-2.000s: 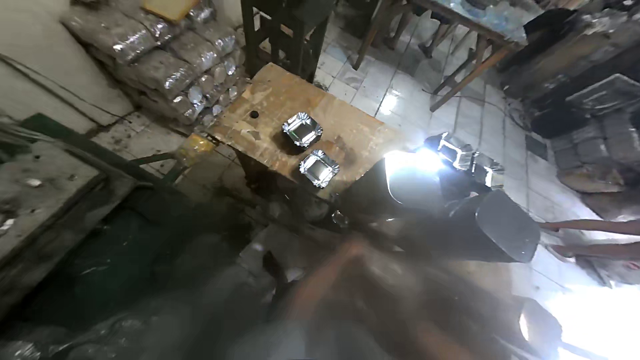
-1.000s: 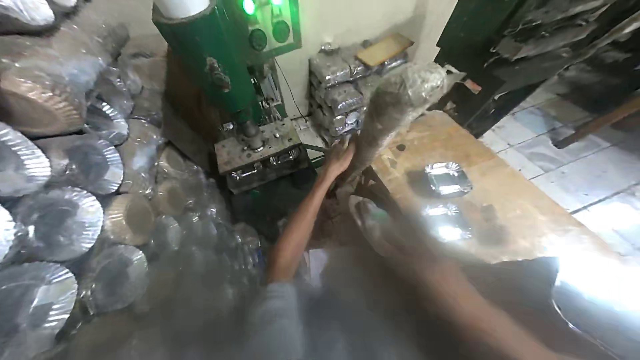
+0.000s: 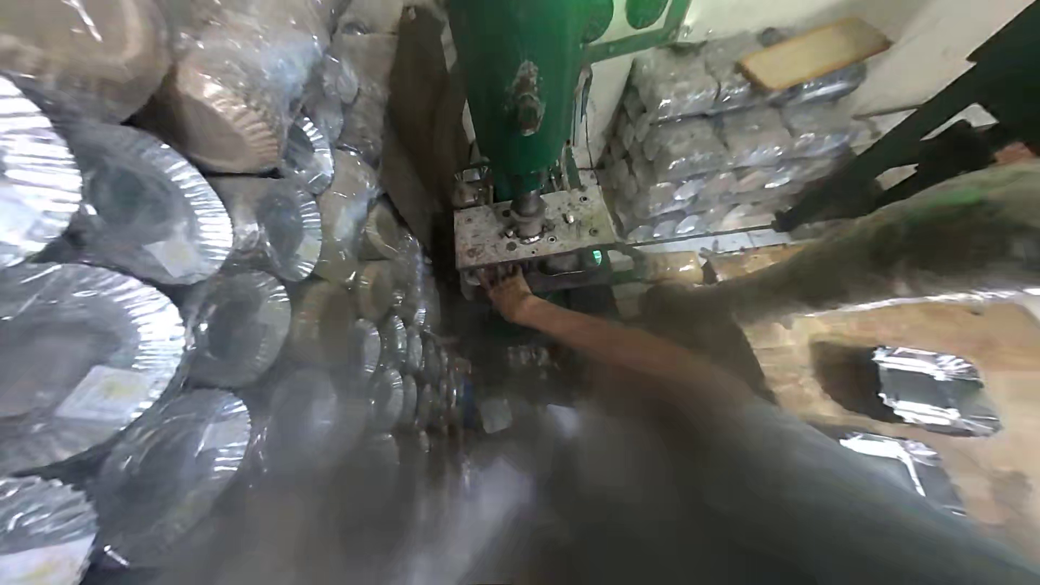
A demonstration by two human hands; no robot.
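My right hand (image 3: 509, 294) reaches in from the lower right, its fingertips at the front lower edge of the metal die block (image 3: 532, 231) of a green press (image 3: 520, 89). The fingers are partly hidden under the block, and whether they grip anything does not show. A dark gap with a small green glint lies just right of the hand. My left hand is not visible. Across the right side runs a long, blurred bundle (image 3: 877, 236) that looks plastic-wrapped. Below it, a foil tray (image 3: 934, 390) and a second foil tray (image 3: 902, 459) rest on a wooden table (image 3: 788, 337).
Plastic-wrapped stacks of round foil plates (image 3: 106, 349) fill the left side, close to the press. Behind the press to the right are piled wrapped packs (image 3: 691, 138) with a wooden board (image 3: 812, 53) on top. A dark green metal frame (image 3: 910, 138) stands at the upper right.
One second ago a hand was at the long wrapped bundle beside the table; now my right hand is at the press. The view has swung left and closer to the press.
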